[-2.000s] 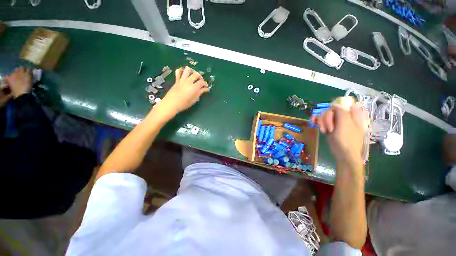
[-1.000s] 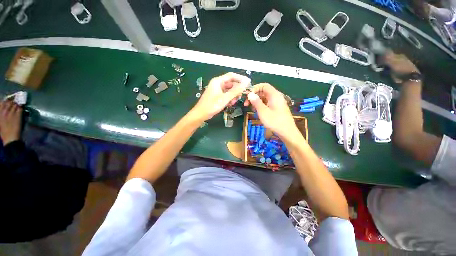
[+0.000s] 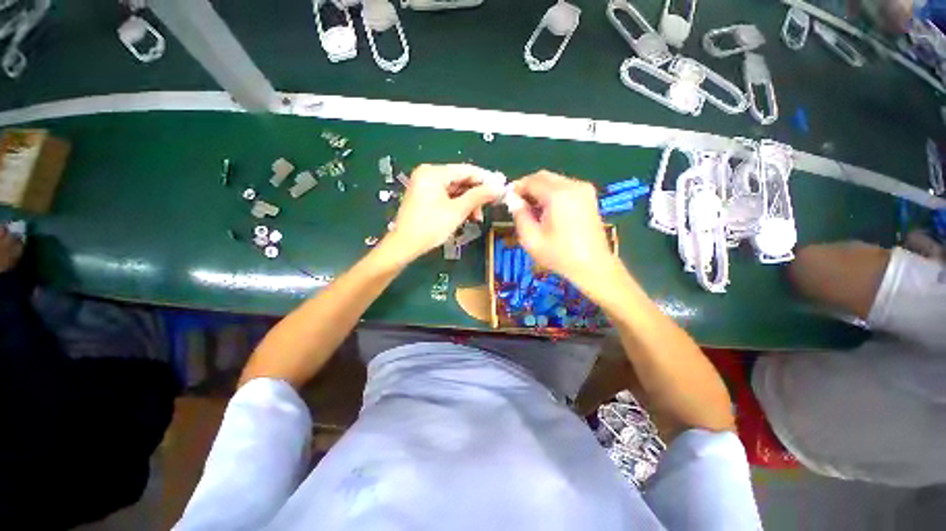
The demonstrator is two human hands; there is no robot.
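My left hand [image 3: 439,206] and my right hand [image 3: 557,215] meet above the green surface, fingertips close together. A small white part [image 3: 502,191] is pinched between them, mostly hidden by the fingers. The open cardboard parts box [image 3: 494,272] is just below my right hand, with blue cylinders [image 3: 516,264] in it. More blue cylinders [image 3: 624,194] lie behind the box at the right. Small metal parts [image 3: 302,184] and small white rings [image 3: 261,241] lie scattered left of my hands.
White looped units [image 3: 705,220] are heaped at the right; others lie on the belt beyond the white rail [image 3: 436,113]. A closed cardboard box [image 3: 29,166] is at the far left. A grey post [image 3: 213,50] stands at upper left. People sit on both sides.
Two seconds ago my hands were apart, the left at the metal parts and the right near the white heap; now they are together. The neighbour's arm has withdrawn from the belt at right.
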